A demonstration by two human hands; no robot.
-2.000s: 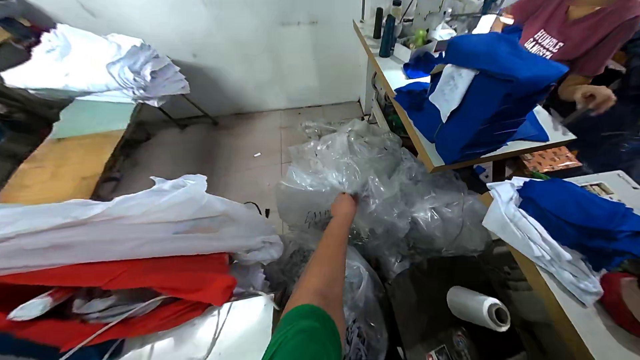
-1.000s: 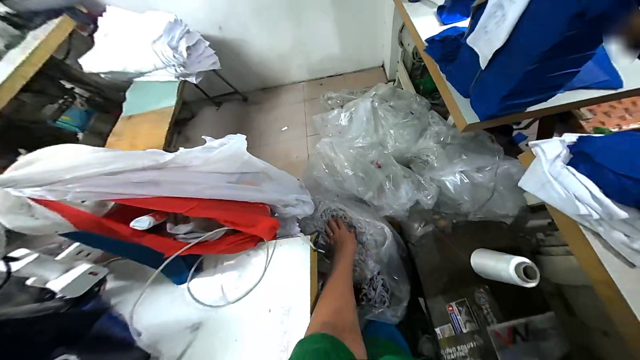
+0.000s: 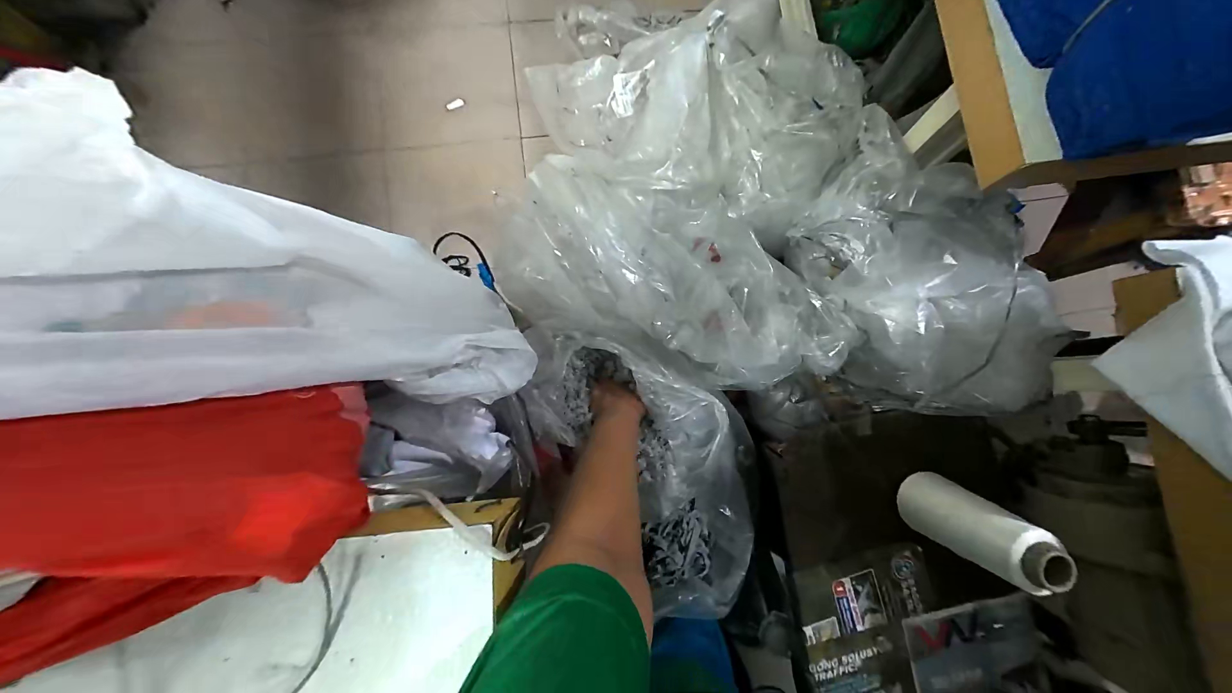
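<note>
My right hand (image 3: pixel 616 397), below a green sleeve, reaches into the mouth of a clear plastic bag (image 3: pixel 707 452). Dark and pale thin scraps (image 3: pixel 674 549) fill that bag, and my fingers are sunk among them, hidden from sight. Just beyond lies a heap of crumpled clear plastic bags (image 3: pixel 674 241) on the tiled floor. My left hand does not show in the frame.
White cloth (image 3: pixel 221 308) and red cloth (image 3: pixel 183 481) lie at the left, by a white tabletop (image 3: pixel 414 597). A white roll (image 3: pixel 982 529) rests above dark boxes at the right. Blue cloth (image 3: pixel 1145 87) covers a table corner, upper right.
My right hand has moved from the heap of clear bags to the bag of scraps, and is now deeper in it than one second ago. The view has moved closer.
</note>
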